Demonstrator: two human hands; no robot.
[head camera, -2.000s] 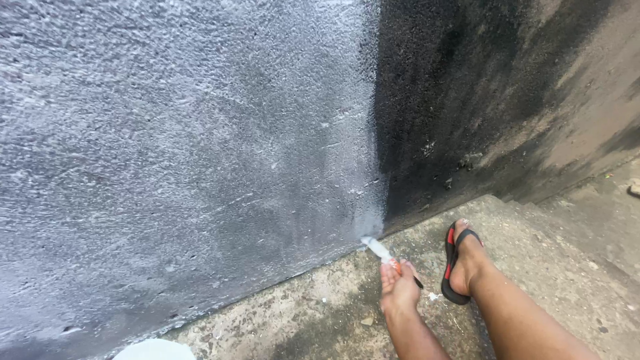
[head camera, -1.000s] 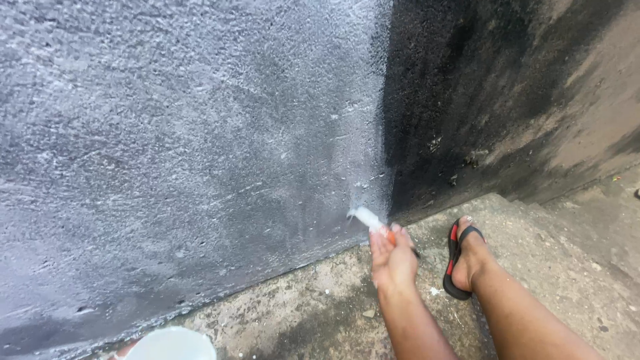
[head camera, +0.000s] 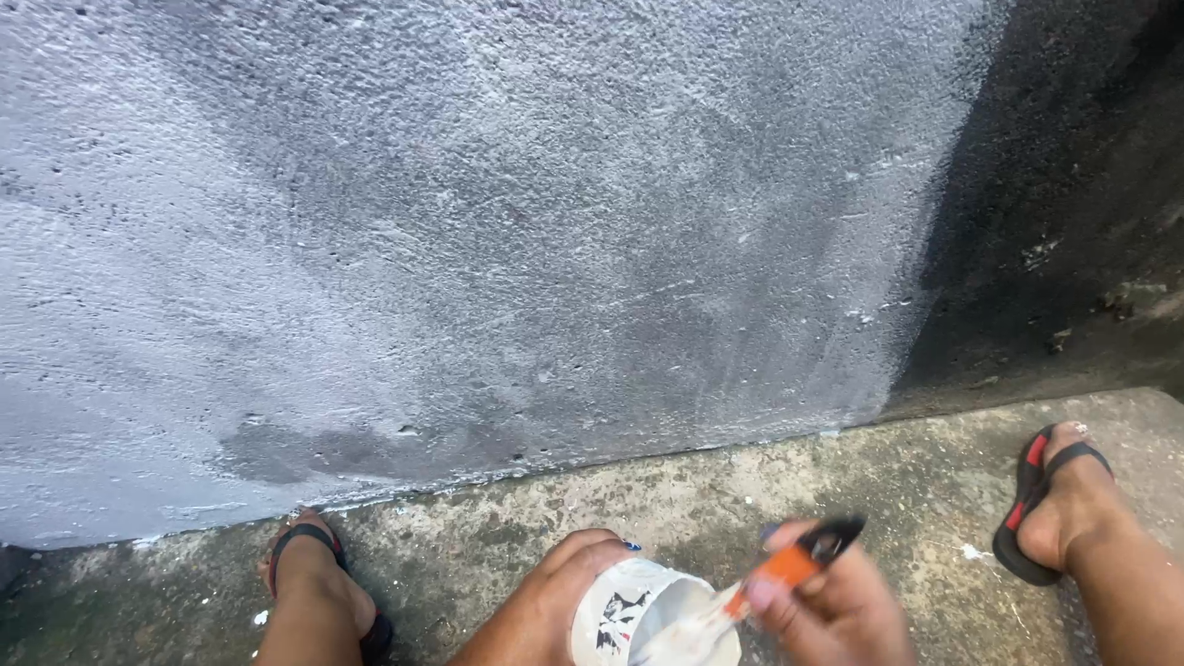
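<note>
My left hand (head camera: 569, 592) grips the side of a white plastic tub (head camera: 608, 610) at the bottom middle of the head view. Its inside looks whitish, and a torn printed label is on its wall. Just to the right, my right hand (head camera: 832, 601), slightly blurred, holds a paintbrush (head camera: 791, 566) by its orange and black handle. The brush points down into the tub's mouth, its bristle end whitish and blurred. Beyond both hands stands a rough wall (head camera: 555, 240), coated greyish white up to an upright edge, with dark bare wall (head camera: 1036, 185) at the right.
A stained concrete ledge (head camera: 740, 490) with white paint spots runs along the wall's foot. My feet in black and red flip-flops are on it, the left foot (head camera: 310, 555) near the wall and the right foot (head camera: 1054, 518) at the far right.
My right hand has moved the brush from the lower wall, near the coated edge, to the tub. My left hand and more of the tub have come into view. The view has shifted left.
</note>
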